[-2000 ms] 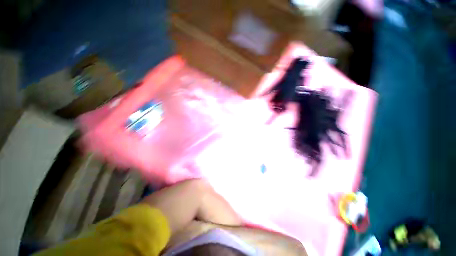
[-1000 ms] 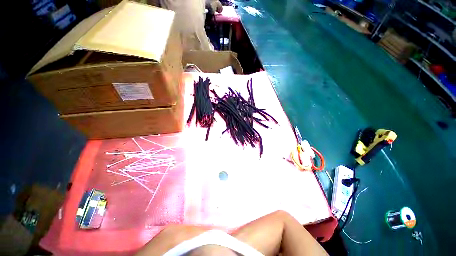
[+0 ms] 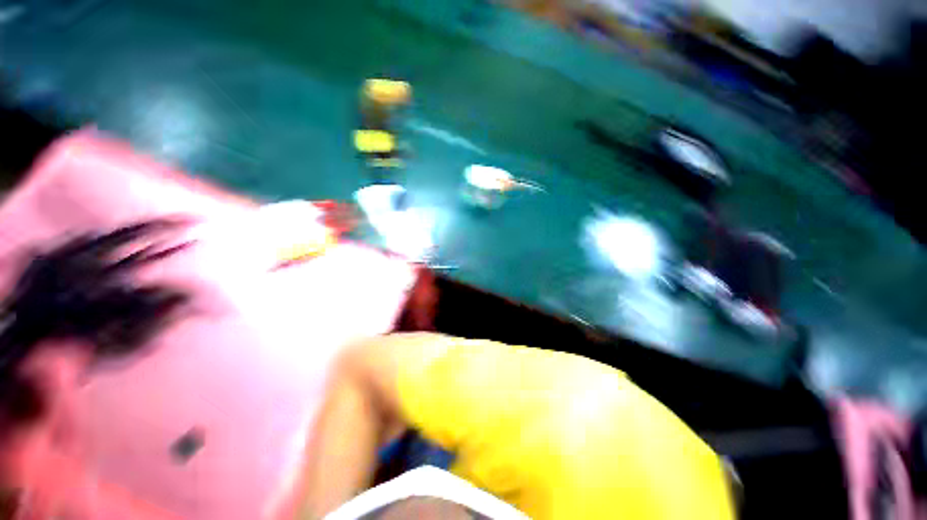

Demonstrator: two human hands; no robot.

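Observation:
The picture is strongly blurred. A loose bundle of dark leads (image 3: 91, 305) lies on the pink-red work surface (image 3: 239, 396) at the left. A blurred reddish shape overlaps the near side of the leads; it may be my left hand, but its fingers and any hold cannot be made out. My right arm, in a yellow sleeve, bends at the lower middle, and its hand is out of the picture. A small dark disc (image 3: 187, 445) lies flat on the surface.
Orange-handled scissors (image 3: 305, 244) lie at the surface's edge. Beyond, on the green bench (image 3: 274, 112), are a yellow and black soldering gun (image 3: 381, 127), a white power strip (image 3: 396, 218) and a solder spool (image 3: 488, 183). A bright white pile (image 3: 625, 244) and dark bundles lie further right.
The view has swung right, so the surface and leads now sit at the left and more bench shows. The cartons and white strips are out of view. The yellow sleeve has come in at the lower right.

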